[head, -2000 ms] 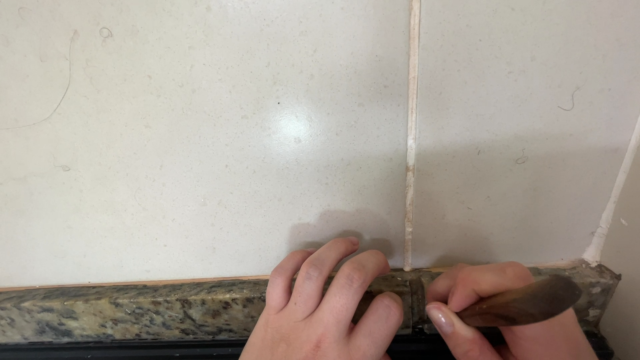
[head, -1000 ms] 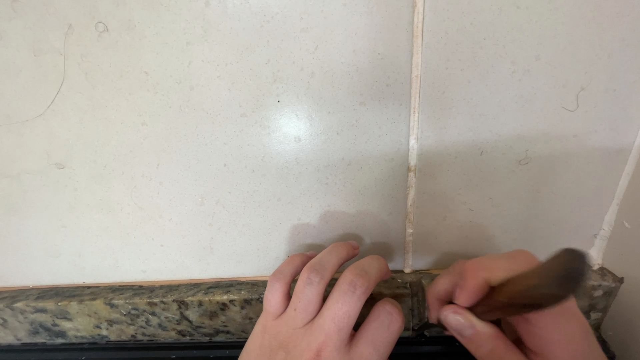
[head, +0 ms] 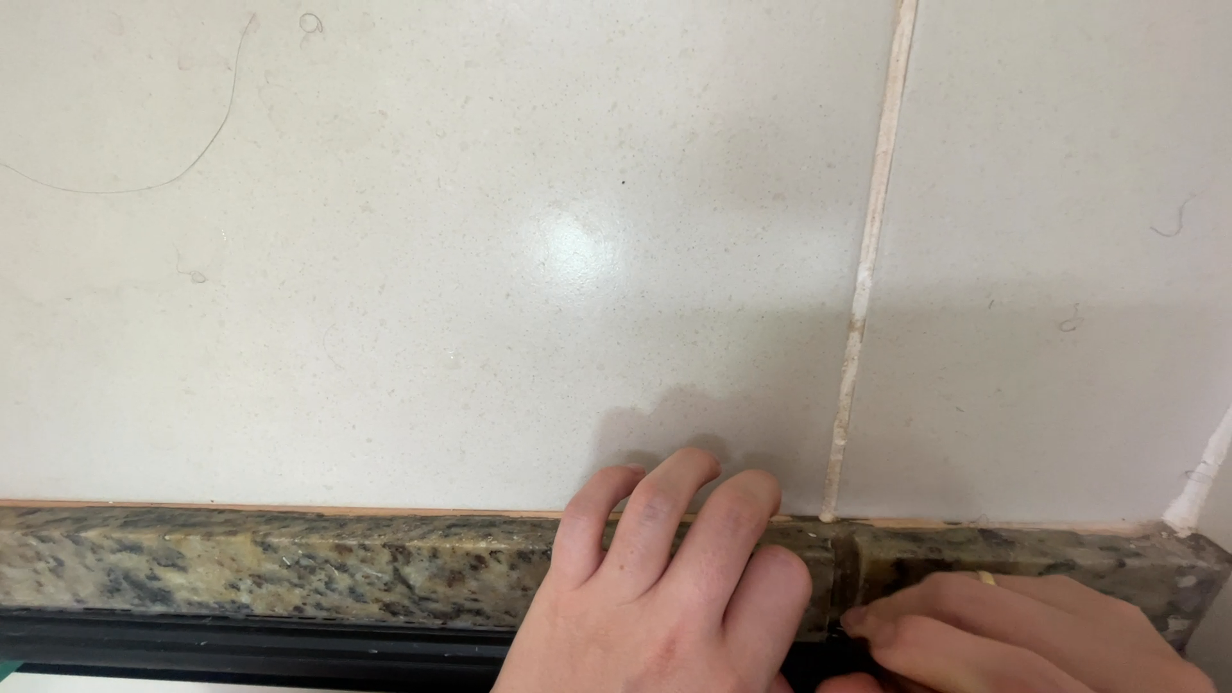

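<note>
Along the lower part of the view runs a speckled granite edging strip [head: 289,568] with a dark vertical joint [head: 844,577] in it. My left hand [head: 674,587] rests over the strip just left of that joint, fingers bent and slightly spread, the fingertips at its upper edge. Low on the right, my right hand [head: 1020,626] is curled, its fingertips close to the lower end of the joint. A small yellowish bit shows above its fingers. The brown handle held earlier is not visible now; whether the hand still holds it is hidden.
Large pale glossy tiles [head: 433,289] with a light grout line [head: 871,241] lie beyond the strip. Loose hairs [head: 217,135] are on them. A black ridged frame [head: 241,645] runs below the granite, with a white surface [head: 192,681] under it. Another grout line [head: 1203,472] meets the corner at right.
My right hand has moved lower, and the brown handle seen in both earlier frames has gone from view. My left hand has stayed in place on the granite.
</note>
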